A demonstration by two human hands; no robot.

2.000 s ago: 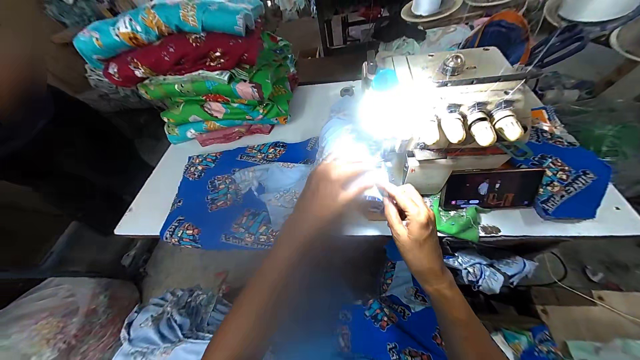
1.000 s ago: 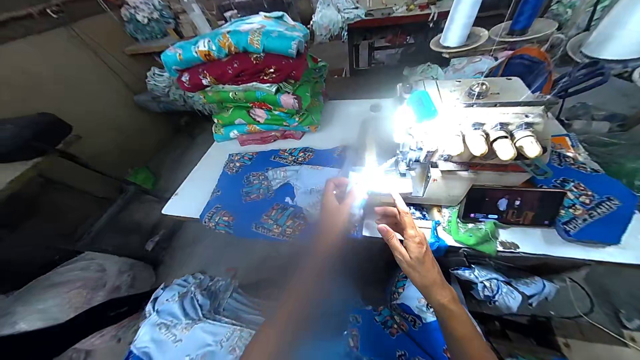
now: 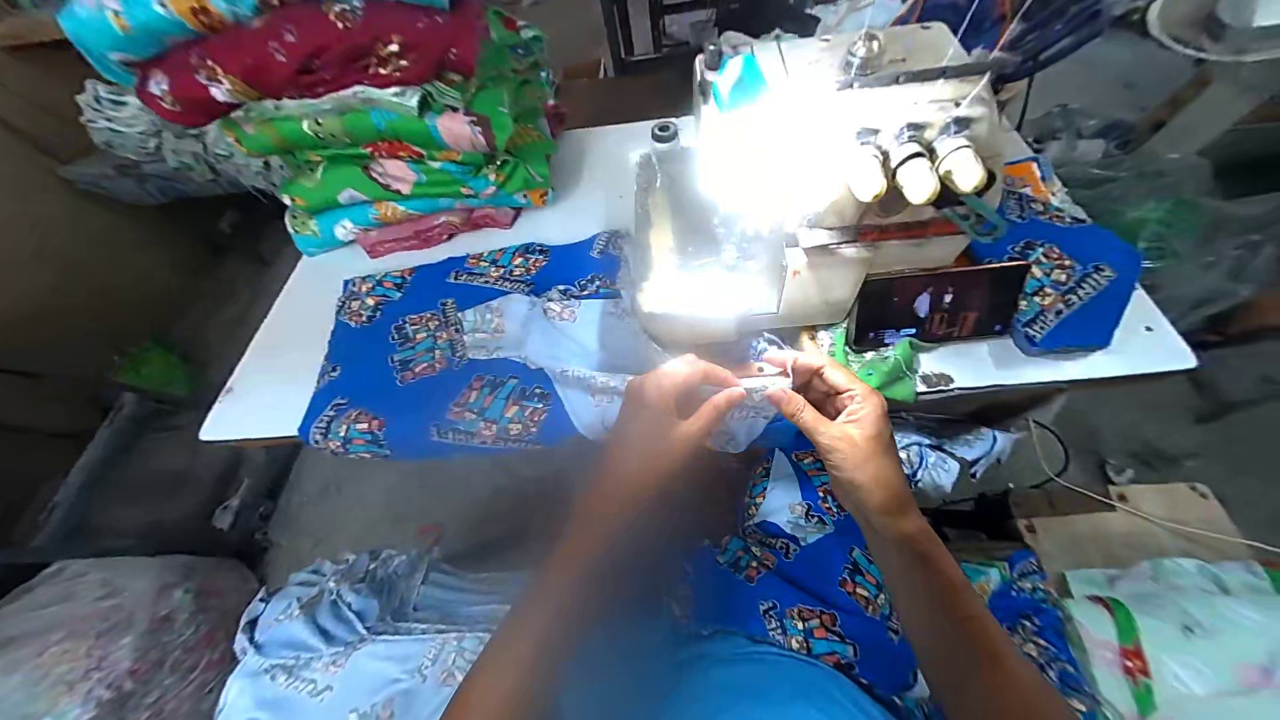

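Observation:
Both hands pinch the edge of a light fabric piece (image 3: 740, 428) just in front of an overlock sewing machine (image 3: 830, 270). My left hand (image 3: 672, 405) grips it between thumb and forefinger; my right hand (image 3: 835, 420) pinches the same edge close beside. The machine's lamp glares over its needle area, hiding detail there. Left of the hands, blue printed fabric (image 3: 400, 370) lies flat on the white table, with its pale reverse side (image 3: 570, 335) partly folded over. More blue printed fabric (image 3: 820, 590) hangs down over the lap.
Folded printed fabrics (image 3: 400, 130) are stacked at the table's back left. A phone (image 3: 940, 305) leans on the machine, near green cloth (image 3: 885, 370) and a blue fabric pile (image 3: 1080, 290). Pale blue fabric (image 3: 350, 640) is heaped below left; a plastic bag (image 3: 120, 640) stands beside it.
The hands have come together on the light fabric's edge, lower and nearer the body than before, when they were up by the machine's lit needle area. The view has shifted closer to the table.

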